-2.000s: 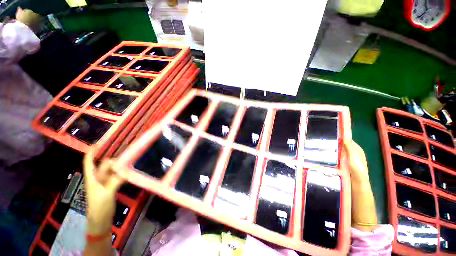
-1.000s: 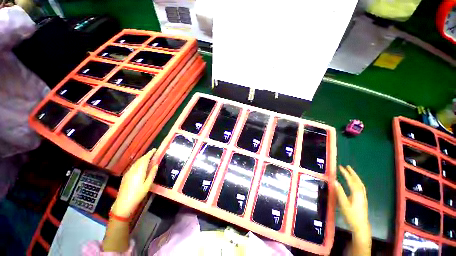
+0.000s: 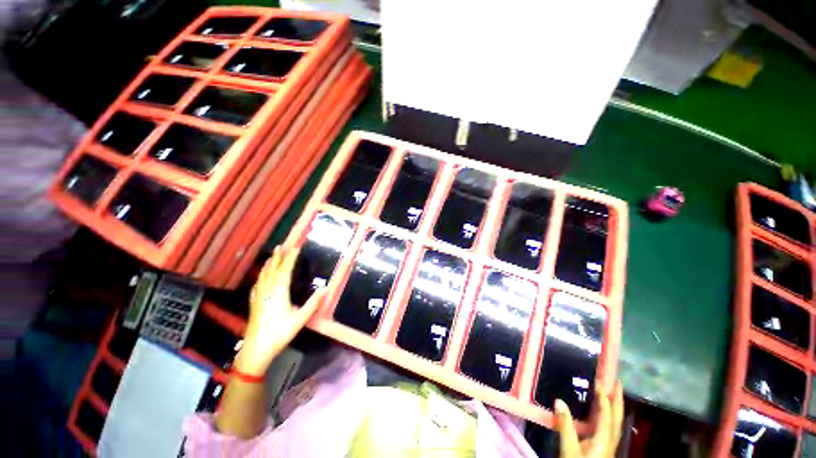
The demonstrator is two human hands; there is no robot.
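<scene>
An orange-red foam tray [image 3: 618, 268] lies in front of me, with black smartphones [image 3: 429, 304] in its two rows of pockets, several with bright reflections. My left hand [image 3: 274, 313] is at the tray's front left corner, fingers spread along the edge and thumb over the nearest phone's lower end. My right hand [image 3: 590, 429] is partly cut off by the bottom edge. Its fingers are apart at the front right corner, with fingertips by the lower end of the corner phone [image 3: 571, 344]. Neither hand visibly holds a phone.
Stacked trays with phones [image 3: 268, 170] stand at left. A grey calculator [image 3: 170, 313] and pale paper [image 3: 152, 402] are lower left. A white sheet [image 3: 510, 63] stands behind the tray. A small pink object [image 3: 665, 202] and another phone tray [image 3: 739, 295] are at right.
The tray went from tilted in both hands to lying on the bench. My right hand has since moved from its right side to the front right corner. The camera view has also shifted.
</scene>
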